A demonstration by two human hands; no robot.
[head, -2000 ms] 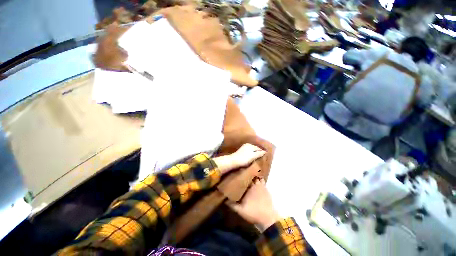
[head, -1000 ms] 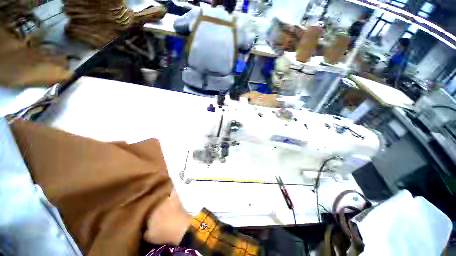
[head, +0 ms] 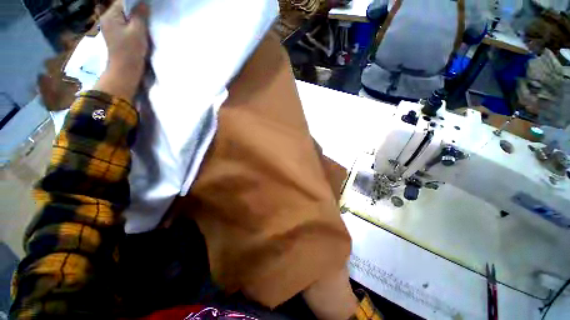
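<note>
A brown panel (head: 269, 169) with a white backing side (head: 194, 69) hangs over the table's front left of the sewing machine (head: 431, 162). My left hand (head: 125, 47) is raised at the upper left, gripping the white side. My right hand (head: 331, 294) is at the bottom, holding the panel's lower edge; its fingers are hidden behind the cloth. The panel's right edge lies near the presser foot (head: 382, 184), left of the needle area.
Red-handled thread snips (head: 492, 290) lie on the table at the lower right. A ruler scale (head: 387, 278) runs along the table's front edge. A chair (head: 415, 47) stands behind the machine. Cardboard (head: 19, 200) shows at the far left.
The view has swung left from the machine. My left hand has come into view, raised with the white side. The brown panel is now spread closer to the machine, still in my right hand.
</note>
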